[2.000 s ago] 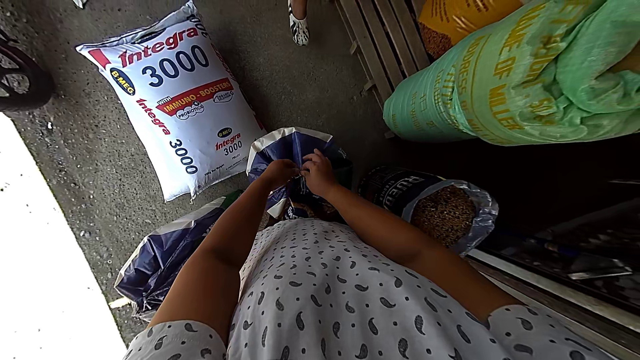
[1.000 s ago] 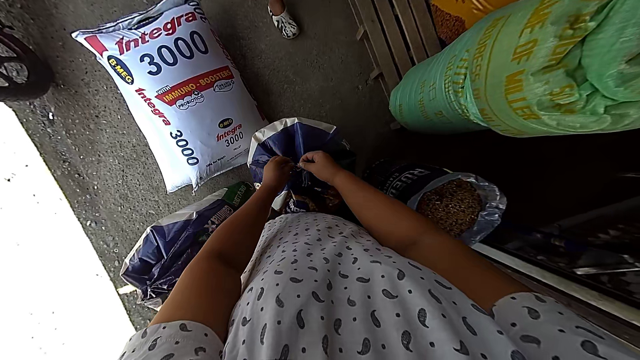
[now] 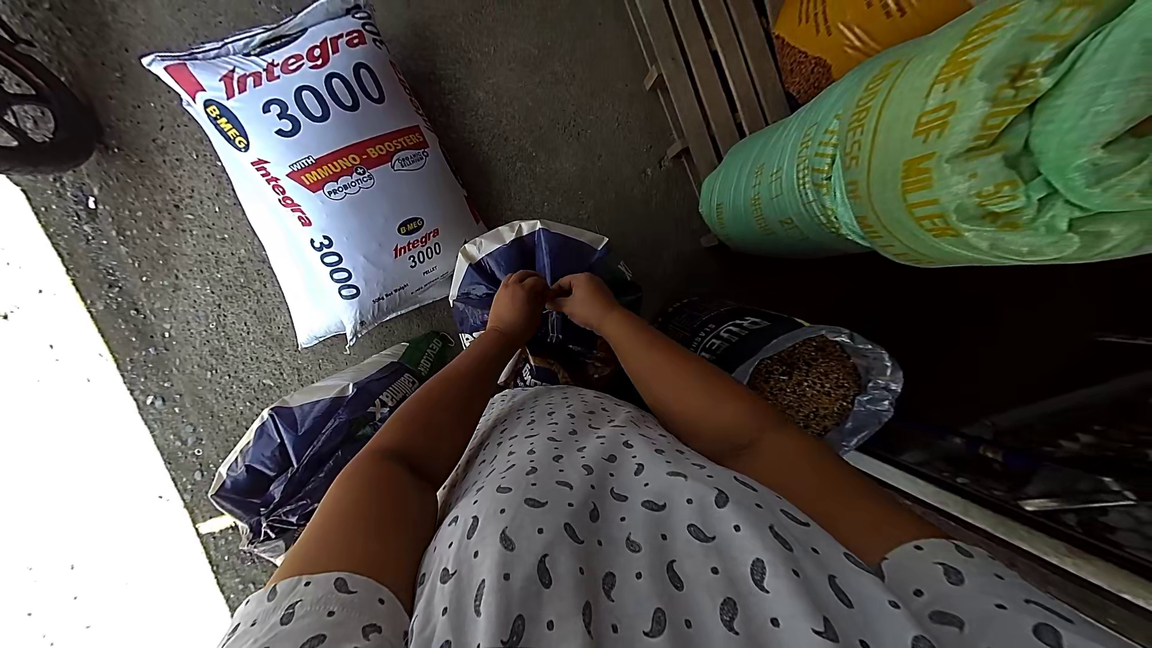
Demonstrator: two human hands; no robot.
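Note:
A dark blue feed sack with a white rim (image 3: 576, 236) stands upright against my front, its top gathered in folds. My left hand (image 3: 519, 304) and my right hand (image 3: 583, 301) meet over the middle of the gathered top, fingertips pinched close together. Both appear to grip the sack's top; whether a string or tie lies between the fingers is too small to tell. Just beyond, to the left, a full white feed sack (image 3: 342, 207) with red and blue print lies on the ground. An open dark sack of brown grain or pellets (image 3: 805, 385) is to the right.
Another dark blue sack (image 3: 315, 441) is at the lower left. Green woven sacks (image 3: 900, 153) and a yellow sack (image 3: 841, 36) are at the upper right, near a slatted wooden pallet (image 3: 711, 72). A black wheel (image 3: 45, 112) stands at the left edge on the concrete.
My hands, spread a little apart with raised fingers two seconds ago, have drawn together over the sack's top. A foot visible at the top earlier is out of view.

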